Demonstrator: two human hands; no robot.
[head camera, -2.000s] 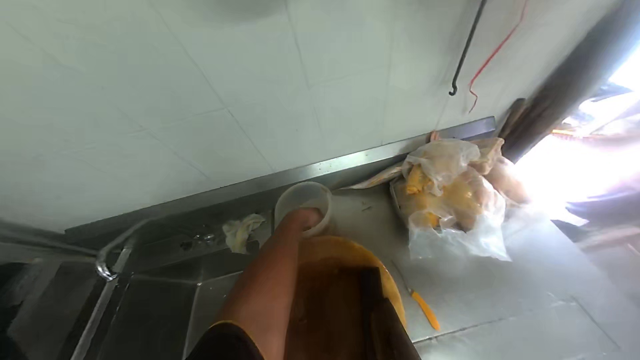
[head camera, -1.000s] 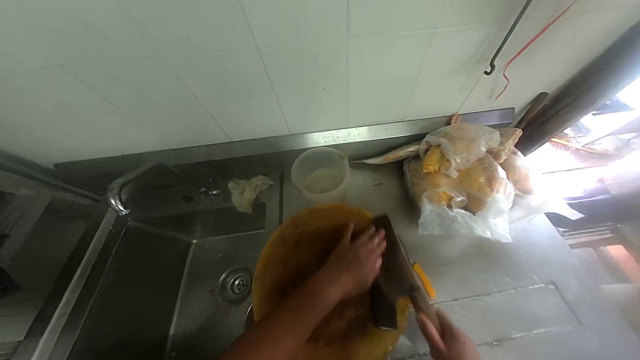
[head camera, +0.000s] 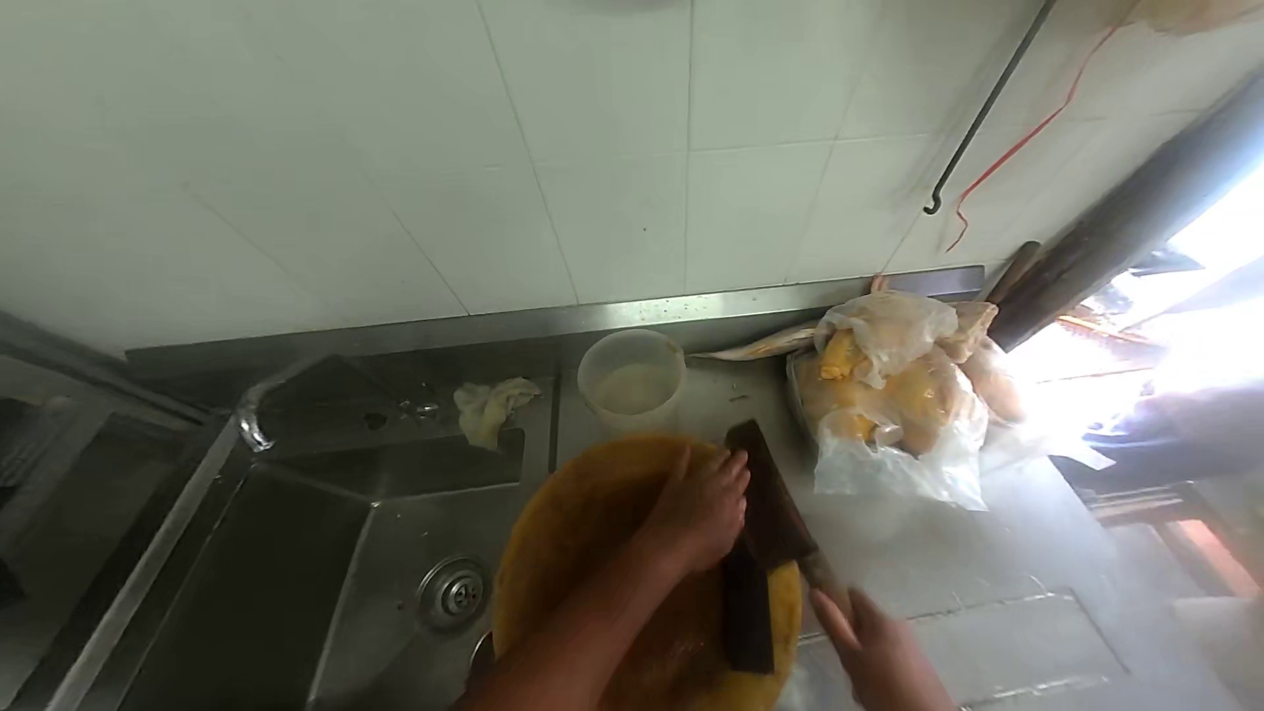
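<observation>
My right hand (head camera: 884, 647) grips the handle of a dark cleaver (head camera: 775, 499), its blade slanting up and left over the right side of a round, yellow-brown chopping block (head camera: 563, 513). Against the blade's left edge rest the fingers of my left hand (head camera: 701, 499); whether they grip it cannot be told. Under the cleaver, a dark rectangular bar, possibly a whetstone (head camera: 749, 617), lies on the block. A translucent plastic tub (head camera: 632, 380) with some pale liquid stands just behind the block.
A steel sink (head camera: 395, 563) lies left, with a faucet (head camera: 252, 420) and a crumpled pale cloth (head camera: 489, 407) behind it. Plastic-wrapped yellowish poultry (head camera: 918, 395) sits on the steel counter (head camera: 987, 553) at right. A dark hooked rod (head camera: 987, 104) hangs by the tiled wall.
My left hand was in the tub two seconds ago and has come down to the cleaver. My right hand has come into view on the handle. An orange-handled knife seen earlier is now hidden.
</observation>
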